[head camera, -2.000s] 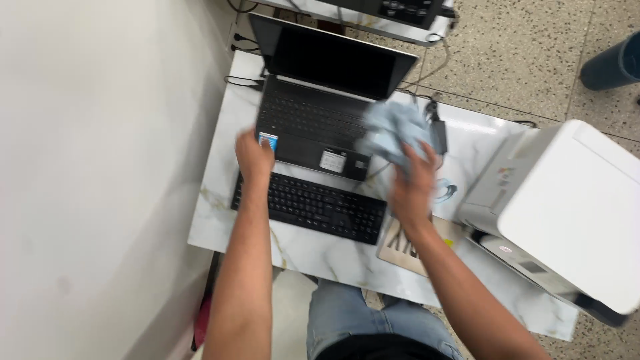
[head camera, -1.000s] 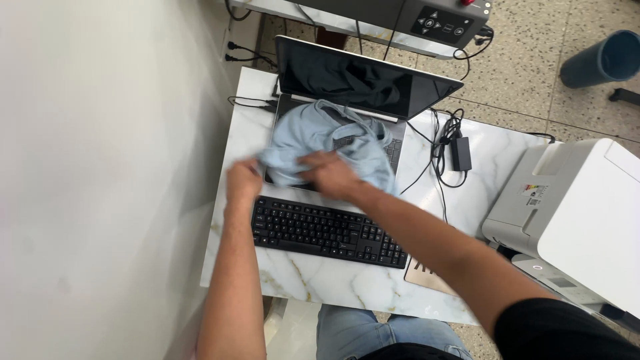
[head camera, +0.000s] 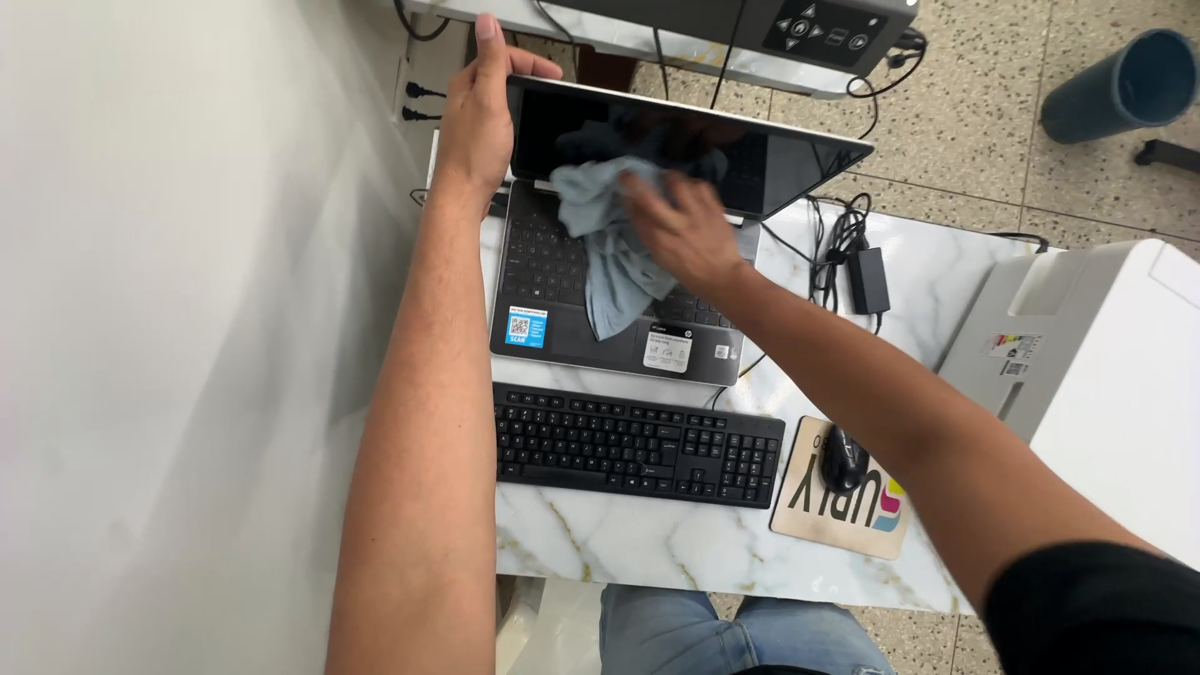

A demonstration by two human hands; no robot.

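An HP laptop lies open on a marble-patterned table, its dark screen tilted up. At the screen's upper left corner, my left hand holds the edge, thumb raised. My right hand, slightly blurred, presses a light blue cloth against the lower part of the screen; the cloth drapes down over the laptop's keys. A separate black keyboard lies in front of the laptop. To its right, a black mouse rests on a printed mouse pad.
A white printer stands at the right. A power adapter with coiled cables lies between it and the laptop. A black device with buttons stands beyond the screen. A wall borders the left, and a blue bin stands on the floor.
My left hand has moved from the laptop's front left corner up to the screen's corner. My right hand has moved the cloth from over the laptop's base up onto the screen.
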